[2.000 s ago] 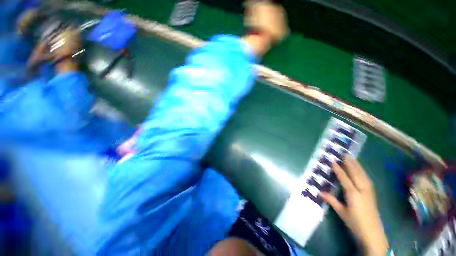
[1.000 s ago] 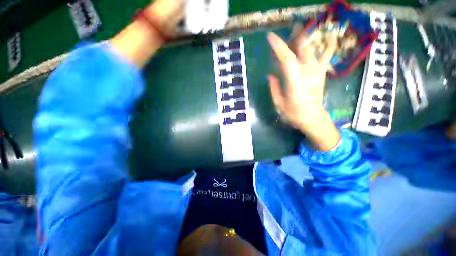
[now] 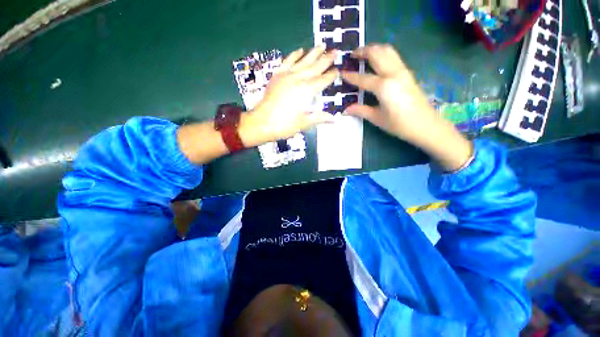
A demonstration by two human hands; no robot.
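The white sticker sheet [image 3: 339,145] with a row of black shapes lies upright in front of me, its lower end blank. A phone unit [image 3: 285,153] lies just left of it, slightly tilted, with its middle hidden under my left hand. My left hand [image 3: 289,99] is flat across the phone unit, with its fingertips on the sheet's left side. My right hand [image 3: 395,99] comes from the right, with its fingers apart and its fingertips over the black shapes. No sticker shows held in either hand.
A red-edged scrap bin [image 3: 503,23] stands at upper right. A spare sticker sheet [image 3: 534,85] and a narrow strip [image 3: 573,76] lie at far right. A flat item with green and blue parts [image 3: 470,113] lies beside my right wrist. A small white scrap [image 3: 56,83] lies at left.
My left hand has come down from the conveyor edge, and the phone unit now lies beside the sheet. My right hand has moved from near the bin onto the sheet. The view has shifted.
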